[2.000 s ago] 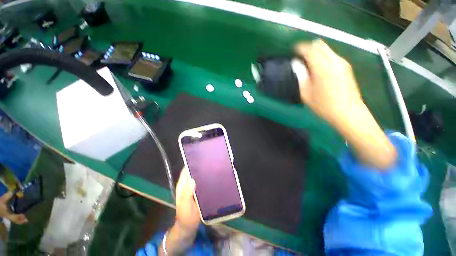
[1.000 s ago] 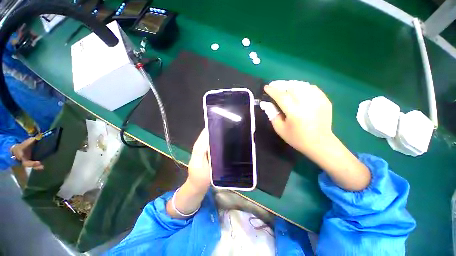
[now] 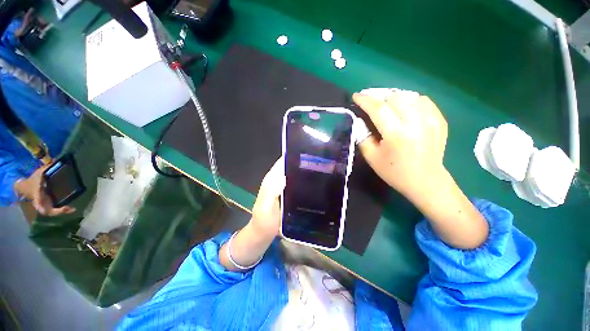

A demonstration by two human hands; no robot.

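Observation:
My left hand (image 3: 266, 205) holds a white-edged smartphone (image 3: 316, 178) upright over the mat's front part. Its screen is dark, with a pale band and a bright reflection. My right hand (image 3: 407, 139) is just right of the phone's top, with white finger cots, its thumb and fingers curled around a black unit. Only a dark edge of the unit shows by the fingertips; the phone and fingers hide the rest. The black work mat (image 3: 252, 103) lies under both hands.
Four white discs (image 3: 327, 35) lie behind the mat. Two white scalloped stacks (image 3: 546, 176) stand right. A white box (image 3: 132, 71), metal-sheathed cable (image 3: 206, 129) and black hose (image 3: 120, 11) are left. A green bin (image 3: 139, 249) and another person's hand with a black unit (image 3: 63, 182) are lower left.
My right hand has come from the far bench with the black unit to beside the phone. The phone has shifted right, and its screen has turned from pinkish to dark. The view has moved.

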